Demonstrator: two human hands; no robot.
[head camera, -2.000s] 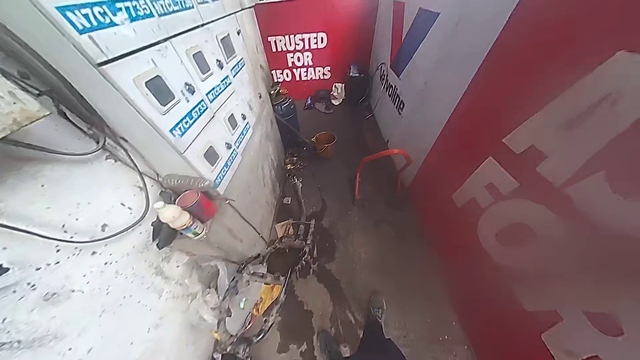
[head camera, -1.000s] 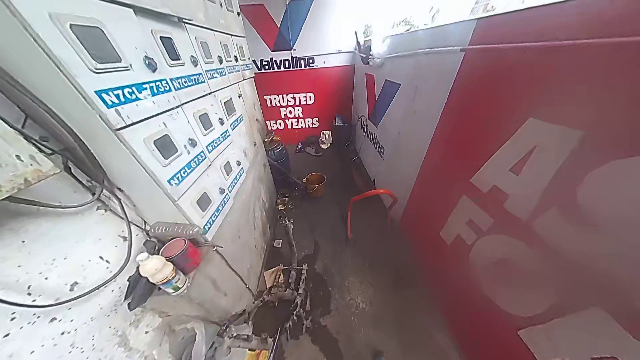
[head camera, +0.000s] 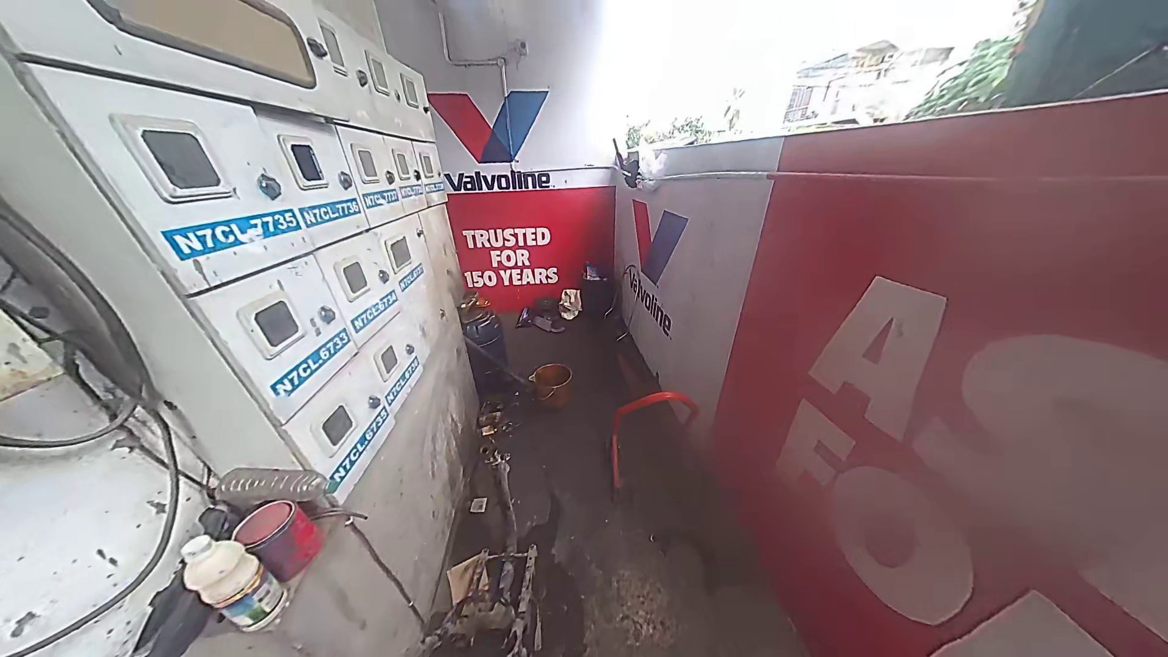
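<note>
Neither my left hand nor my right hand shows in the head view. At the lower left, a white plastic bottle (head camera: 233, 584) with a label stands beside a red paint can (head camera: 278, 538) on a ledge. A clear plastic bottle (head camera: 272, 484) lies on its side just behind them. Metal frame parts (head camera: 497, 589) lie on the floor at the bottom middle. Further off, an orange-brown bucket (head camera: 551, 385) stands near a blue drum (head camera: 484, 345). An orange-red tubular handle (head camera: 652, 399) rises from the floor by the right wall.
Grey metal meter cabinets (head camera: 283, 274) with small windows line the left side. A red and white painted wall (head camera: 849, 365) runs along the right of the narrow passage. Dark cables (head camera: 164, 511) hang at the far left. Bags (head camera: 547, 315) lie by the end wall.
The view has tilted up, so the end wall and the opening above the right wall show more. A shoe on the floor, seen two seconds ago, is out of view.
</note>
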